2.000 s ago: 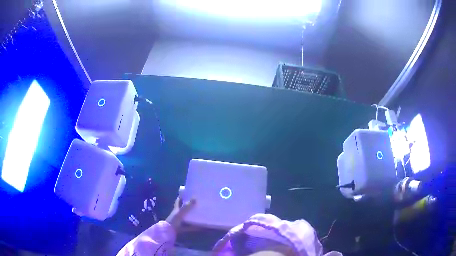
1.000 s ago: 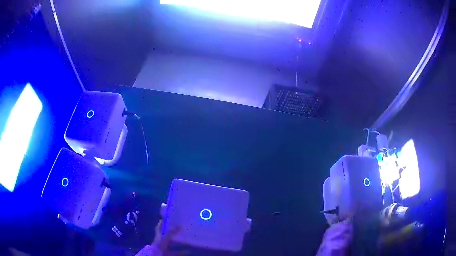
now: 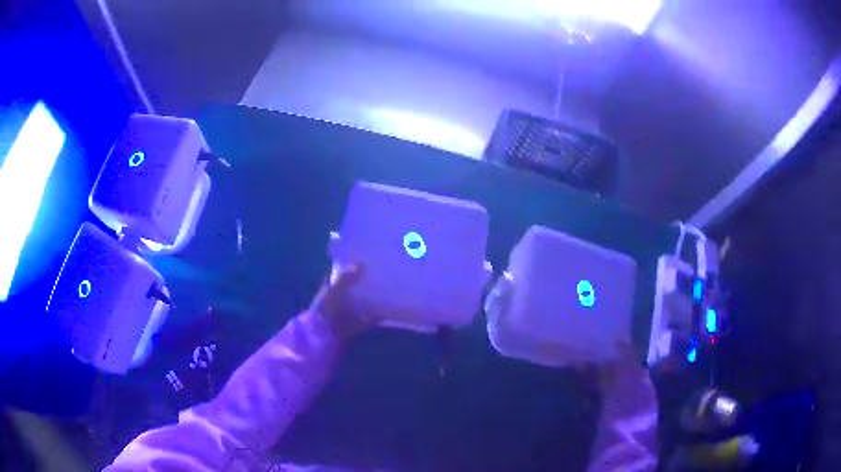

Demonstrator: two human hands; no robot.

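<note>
A white projector with a glowing ring [image 3: 415, 277] is at the middle of the dark green bench. My left hand [image 3: 347, 300] grips its left front corner, thumb on the upper face. A second projector [image 3: 567, 309] is close to its right, turned at an angle, with its white stand between them. My right hand [image 3: 620, 361] is at this unit's front right edge; its fingers are blurred and partly hidden. Two more projectors stand at the left, one behind [image 3: 152, 180] and one nearer [image 3: 111, 304], each with a black plug in its side.
A dark mesh crate [image 3: 553, 149] sits at the far bench edge. A white power strip [image 3: 671, 309] with blue lights is at the right, with yellow and pale round items below it. A remote [image 3: 205, 355] lies at the left front. A bright projected image [image 3: 26, 194] shows far left.
The middle projector has moved away from me with my left hand on it. The right projector has moved left, beside it, and turned, with my right hand on it. The bright image at the right is gone.
</note>
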